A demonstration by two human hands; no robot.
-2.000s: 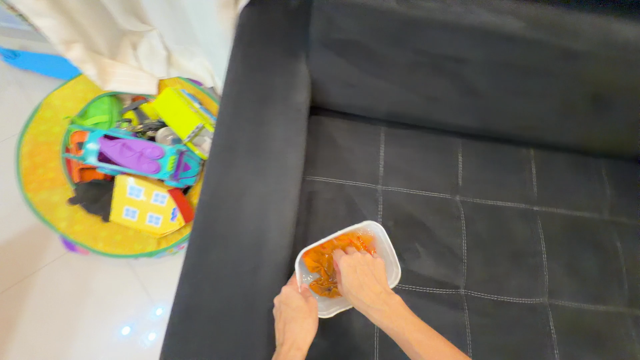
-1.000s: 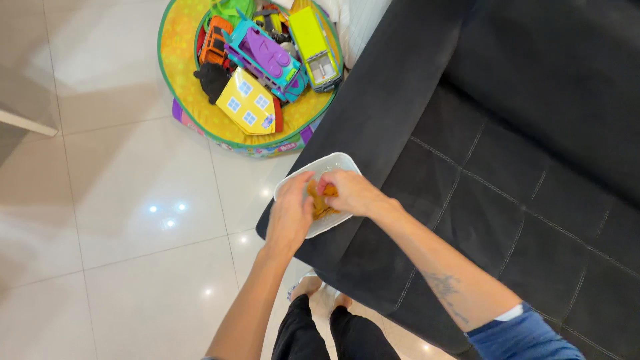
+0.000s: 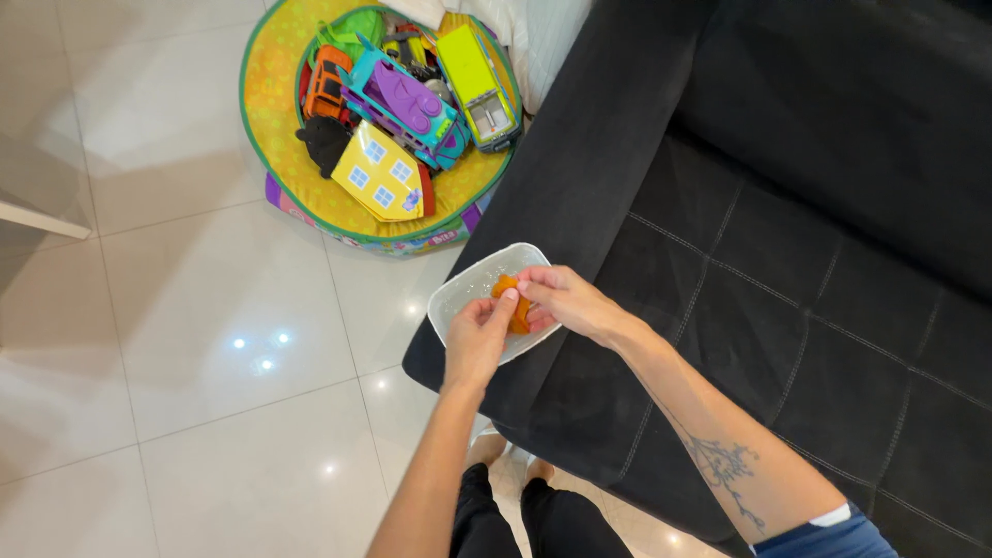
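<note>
A white plastic tub with a wet-looking inside rests on the front end of the black sofa's armrest. Over it, my left hand pinches a soft orange piece between thumb and fingers. From the right, my right hand grips the same piece, its fingertips close to my left thumb. Whether the piece is food or some other soft material I cannot tell. My hands hide part of the tub's inside.
The black sofa with white stitching fills the right side. A round yellow toy bin holding several toys stands on the tiled floor beside the armrest. A white furniture leg shows at far left.
Two seconds ago the tub was over the sofa seat, with my right hand in a mass of orange pieces; now it is at the armrest's end, and both hands hold an orange piece. The view has turned.
</note>
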